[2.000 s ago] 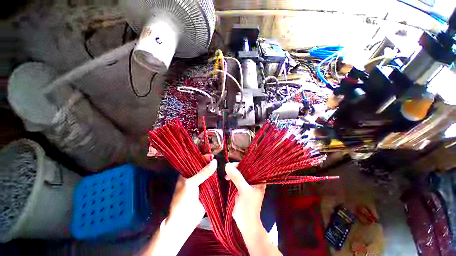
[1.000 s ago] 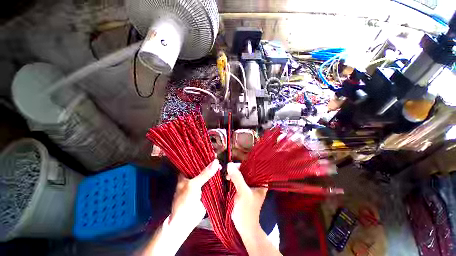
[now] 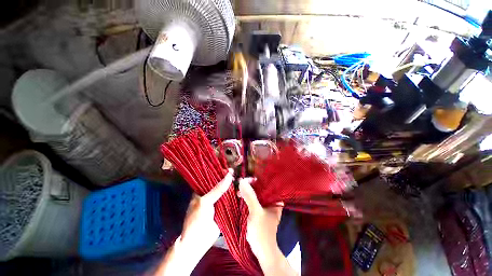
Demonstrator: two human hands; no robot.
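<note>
My left hand (image 3: 207, 213) is closed around a fanned bundle of red cords (image 3: 191, 156), its fingertips at the inner edge. My right hand (image 3: 261, 218) holds a second fanned red bundle (image 3: 296, 175), blurred, with pale tips at its right edge. The two bundles meet low between my wrists. The grey-black machine (image 3: 267, 102) stands directly ahead and is blurred. Two pale rounded parts (image 3: 232, 152) sit just beyond my fingertips. A thin red strand seems to stand upright near them, but blur hides where it ends.
A white fan (image 3: 172, 51) stands ahead left. A blue plastic stool (image 3: 113, 218) and a pale bucket (image 3: 46, 215) of silvery pieces are at left. A dark second machine (image 3: 410, 91) is at right. Small silvery and red bits (image 3: 191, 116) litter the bench left of the machine.
The upright strand between my hands at the machine one second ago no longer shows clearly there. My right fingertips have shifted slightly left. The right bundle has swung and is blurred.
</note>
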